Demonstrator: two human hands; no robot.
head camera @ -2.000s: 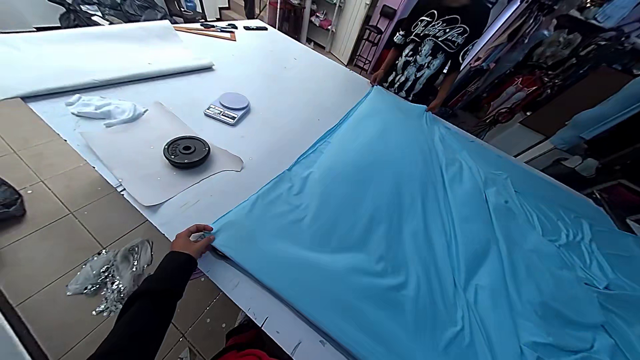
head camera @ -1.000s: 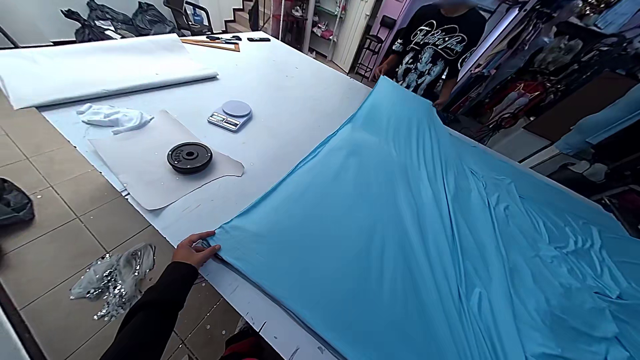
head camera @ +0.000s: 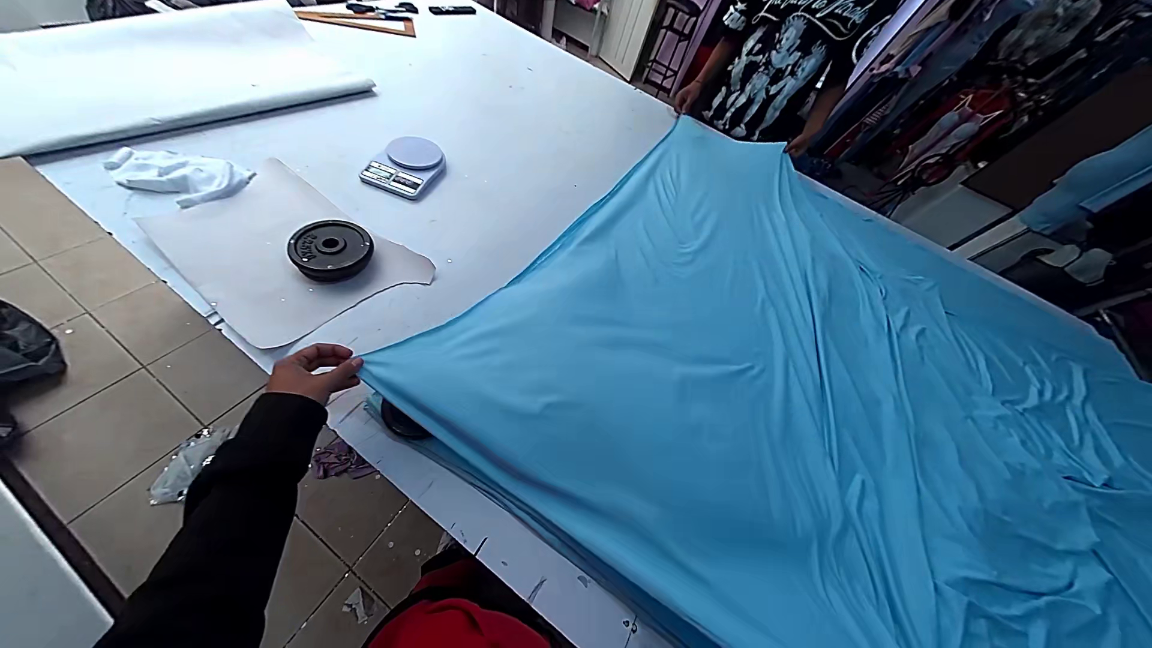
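Note:
My left hand (head camera: pixel 315 371) pinches the near left corner of a large light blue fabric sheet (head camera: pixel 630 360) between thumb and fingers. That corner is drawn out to a point, lifted a little over the table edge. Under it shows part of a black round weight (head camera: pixel 402 421), resting on more layers of blue fabric. Across the table (head camera: pixel 504 99), a person in a black printed T-shirt (head camera: pixel 778 67) grips the far edge of the sheet with two hands. The sheet is taut between the hands and wrinkled toward the right. My right hand is out of view.
A black weight plate (head camera: pixel 330 249) lies on a sheet of paper (head camera: pixel 234 270), beside a white cloth (head camera: pixel 180 174) and a digital kitchen scale (head camera: pixel 405 168). A white roll (head camera: pixel 180 81) lies at the far left. Crowded clothes racks (head camera: pixel 981 99) stand at the right; a plastic bag (head camera: pixel 191 463) is on the floor.
The corner in my left hand is now lifted and pulled out to a point, uncovering part of the black weight beneath. The other person's hands still hold the far edge.

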